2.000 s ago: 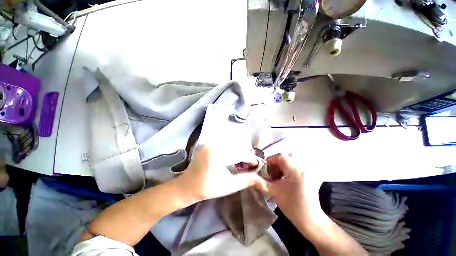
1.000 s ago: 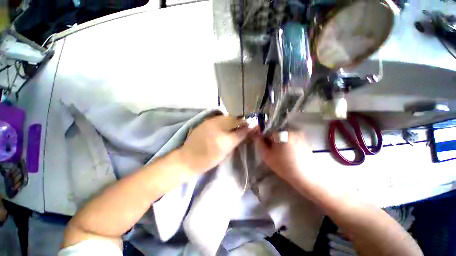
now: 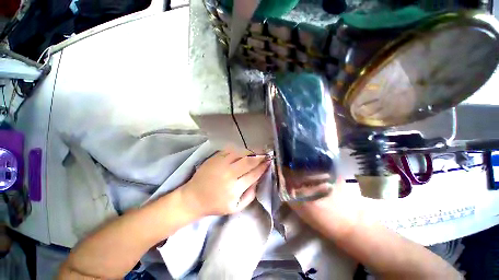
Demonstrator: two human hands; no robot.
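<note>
The light grey garment point(image 3: 164, 164) lies in folds left of the needle area and hangs over the table's front edge. My left hand point(image 3: 224, 183) lies on the cloth with its fingertips close together under the sewing machine head point(image 3: 213, 71). My right hand point(image 3: 314, 205) is partly hidden behind the shiny take-up lever guard point(image 3: 305, 131); its fingers cannot be seen directly. A dark thread point(image 3: 236, 123) runs down the head to near my left fingertips. The needle and presser foot are hidden.
The gold-rimmed disc point(image 3: 427, 71) and a cream knob point(image 3: 379, 186) are close in view at right. Red scissor handles point(image 3: 404, 183) show behind the knob. A printed measuring tape point(image 3: 437, 216) runs along the right table edge. A purple device point(image 3: 11, 158) is at the left.
My view has moved closer to the machine head. Both hands have moved from near the table's front edge up to the needle area with the cloth. The guard now covers much of my right hand.
</note>
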